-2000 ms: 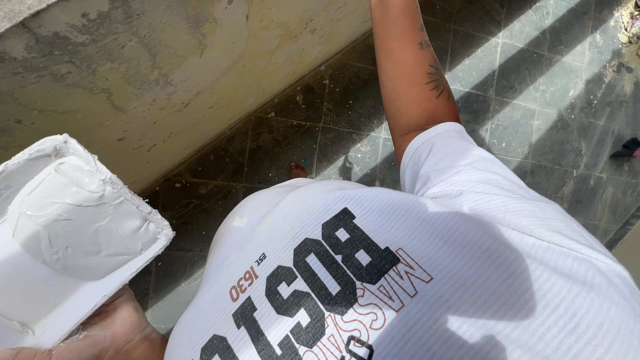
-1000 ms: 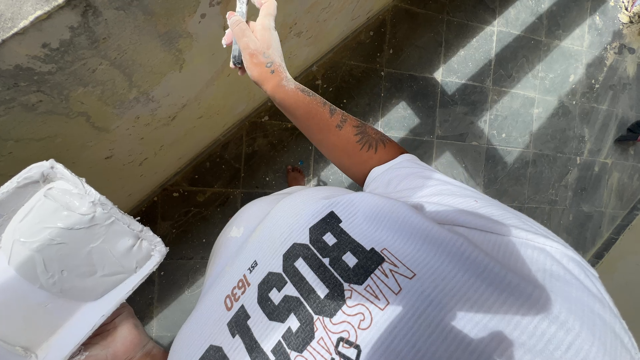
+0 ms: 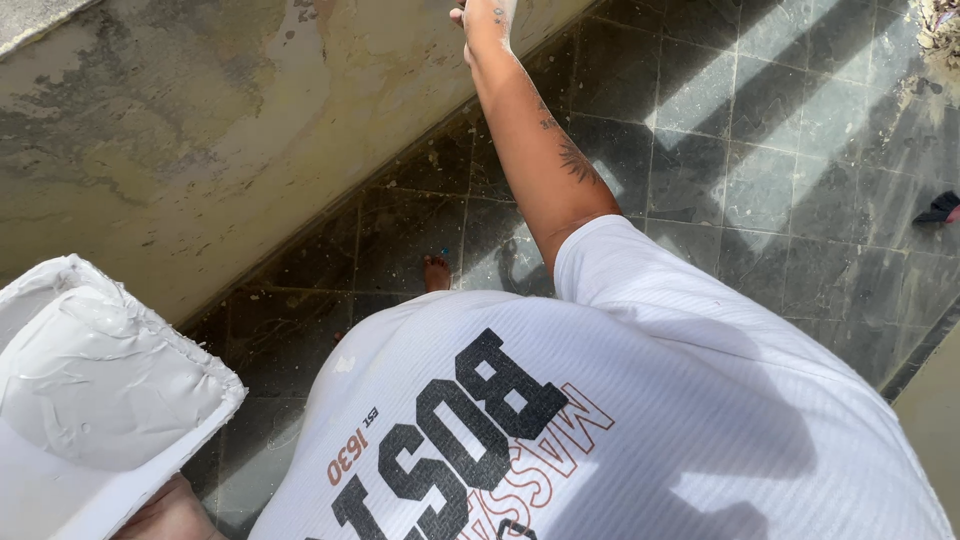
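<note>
At the lower left, my left hand [image 3: 171,510] supports a white tray [image 3: 196,442] from below. Thick white paste [image 3: 105,367] fills the tray and crusts along its rim. My right arm reaches away to the top of the view, where my right hand [image 3: 489,16] is cut off by the frame edge. White residue coats the side of its wrist. Its fingertips are mostly out of view, so whether it holds anything cannot be seen. The hand is in front of the lower part of a stained, patchy wall [image 3: 225,127].
Dark floor tiles [image 3: 607,82] with sunlight stripes and white specks run along the wall's foot. My bare foot [image 3: 436,274] stands on them. A dark-bristled brush head [image 3: 937,210] is at the right edge, and a heap of debris [image 3: 941,30] lies at the upper right.
My right hand, mostly out of view two seconds ago, came into view over the wall holding a narrow tool, and has since moved right and partly out at the top. The tray stays in my left hand.
</note>
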